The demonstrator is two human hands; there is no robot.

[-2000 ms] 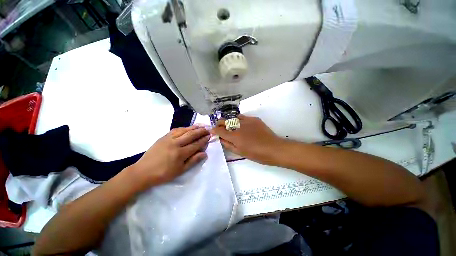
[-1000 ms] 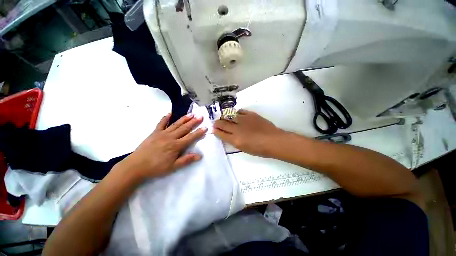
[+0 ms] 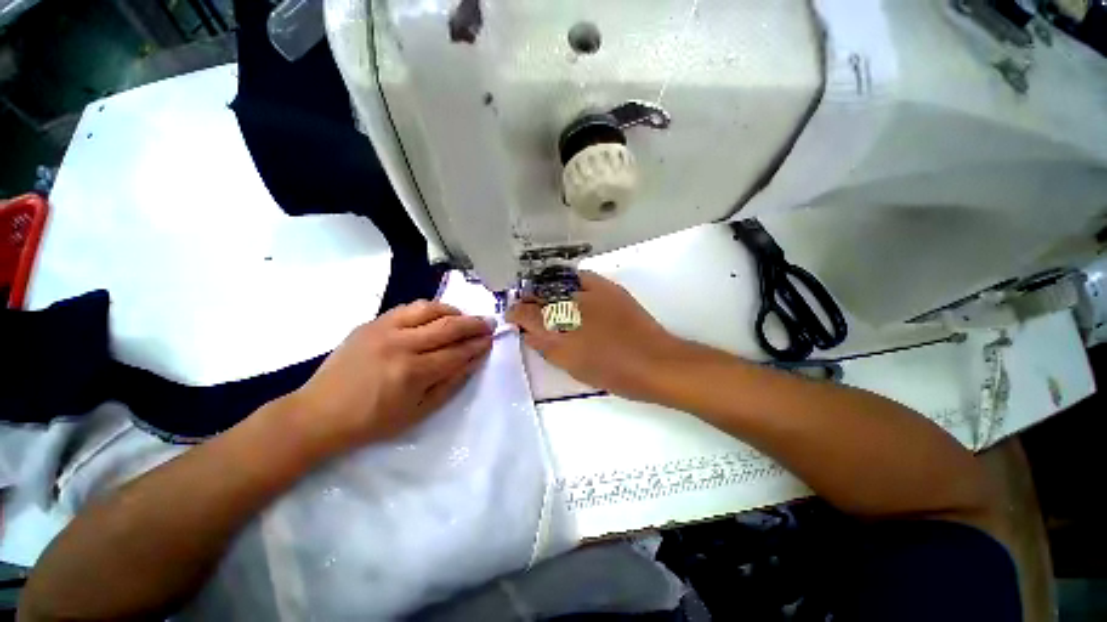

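Observation:
A white panel (image 3: 425,504) lies in front of the sewing machine (image 3: 486,134) and hangs over the table's front edge. Black fabric (image 3: 304,140) runs behind and left of the machine head and curves round to the left. My left hand (image 3: 395,371) lies on the white panel, fingers together, fingertips at its edge just left of the presser foot. My right hand (image 3: 583,334) is right beside the foot, thumb and fingertips pinching the panel's edge, partly behind the small ribbed knob (image 3: 562,316). The needle is hidden.
Black-handled shears (image 3: 795,304) lie right of my right hand. Slim grey snips (image 3: 807,369) lie beside my right forearm. A printed ruler scale (image 3: 680,476) runs along the table's front. A red basket (image 3: 18,243) stands at the left edge.
My left hand's spread fingers have closed together at the panel's edge near the foot. The view has shifted, so the basket shows less. My right hand stays beside the foot.

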